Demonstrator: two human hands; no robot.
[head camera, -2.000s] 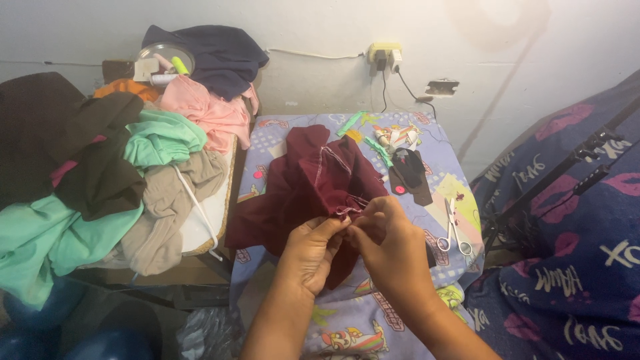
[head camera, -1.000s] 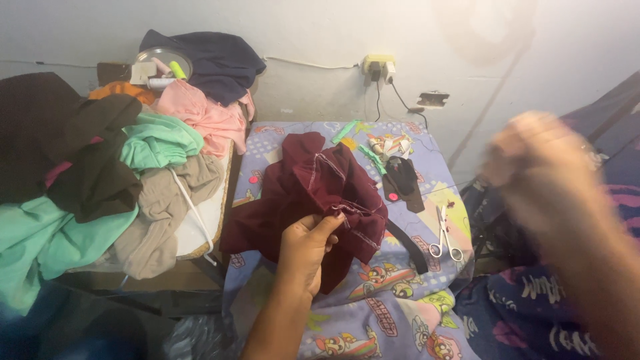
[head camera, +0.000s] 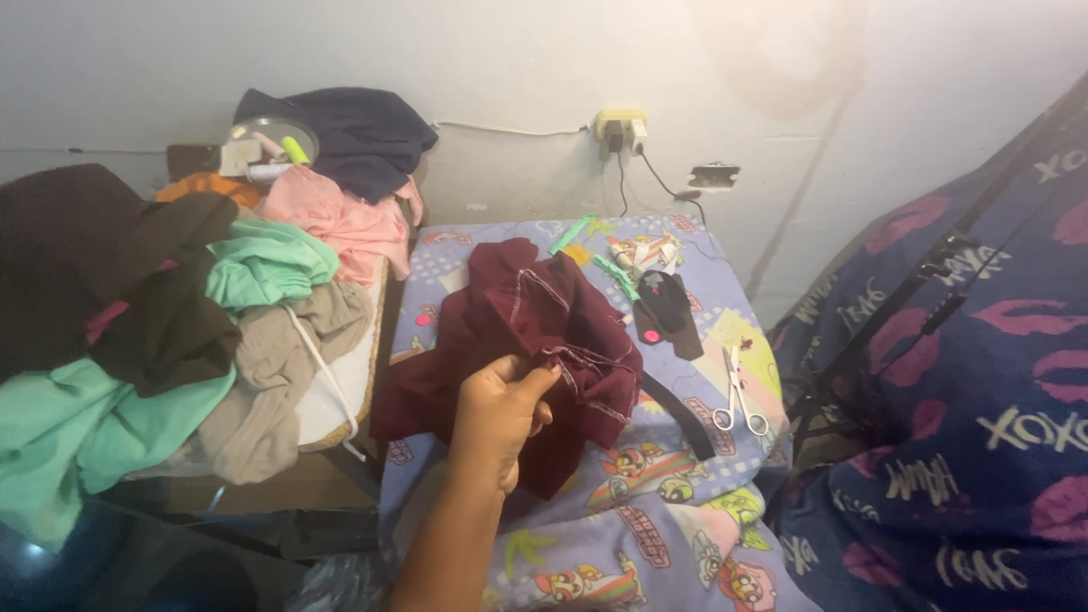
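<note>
My left hand (head camera: 503, 416) pinches a seam of a maroon cloth garment (head camera: 484, 331) between thumb and fingers. White stitching runs along the garment's edges, and it lies bunched on a cartoon-print cloth (head camera: 629, 544). No right hand shows in the frame. Right of the garment lie white-handled scissors (head camera: 738, 399), with their blades pointing toward the wall. A dark strip (head camera: 680, 416) lies between the garment and the scissors. Farther back are black fabric pieces (head camera: 667, 310) and a pink round button (head camera: 651, 337).
At left, a board (head camera: 340, 382) carries heaped clothes, among them a mint green cloth (head camera: 272, 263) and a pink cloth (head camera: 331, 221). Thread spools sit in a round dish (head camera: 297, 132). Plugs fill a wall outlet (head camera: 620, 119). A dark thin stand (head camera: 901, 297) crosses the blue printed fabric (head camera: 1003, 408).
Two seconds ago both my hands were at the maroon garment. My right hand then moved off to the right, blurred, and has left the view. My left hand keeps its hold on the seam.
</note>
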